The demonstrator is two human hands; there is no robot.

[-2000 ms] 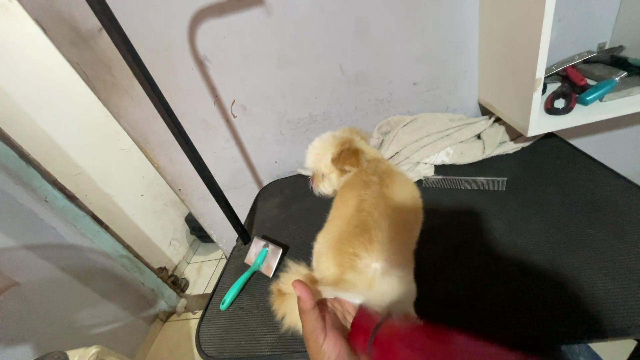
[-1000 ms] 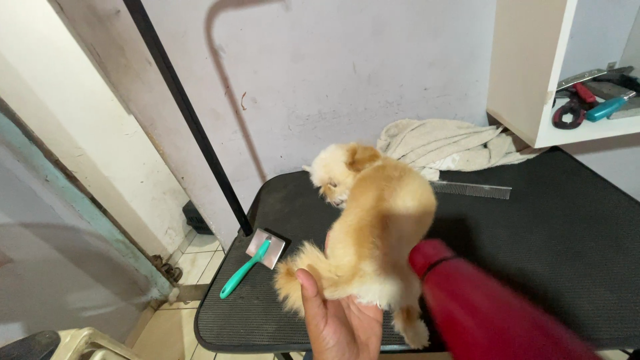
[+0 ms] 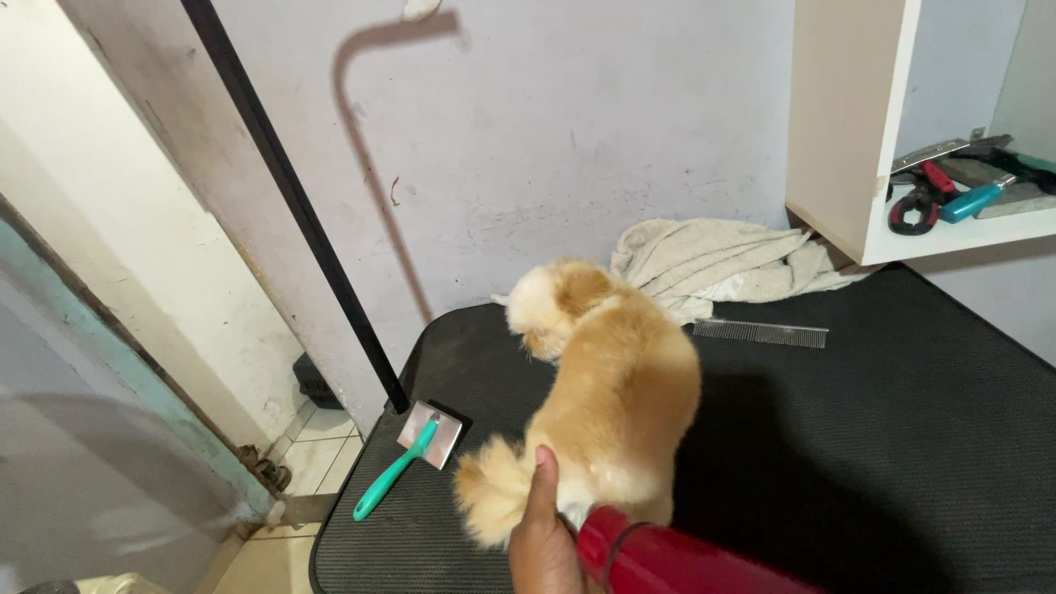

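Note:
A small tan and white dog [image 3: 623, 379] stands on a black ribbed grooming table [image 3: 792, 429], its back to me and its head turned left. My left hand [image 3: 544, 528] is at its rump beside the fluffy tail [image 3: 495, 491], thumb raised; the fingers are mostly hidden behind a red hair dryer [image 3: 660, 553]. The dryer's nozzle points at the dog's hindquarters from the lower right. My right hand is out of view. Left of the dog lies a slicker brush [image 3: 388, 487] with a green handle. A metal comb [image 3: 759, 333] lies to the dog's right.
A crumpled beige towel [image 3: 726, 260] lies along the wall at the table's back edge. A black metal post [image 3: 297, 206] rises at the left edge. At the upper right, a white wall shelf [image 3: 949, 247] holds several grooming tools, among them a turquoise-handled one [image 3: 978, 200].
The dryer has moved left and lower since one second ago, its nozzle now beside my left hand. The dog's head has turned further left.

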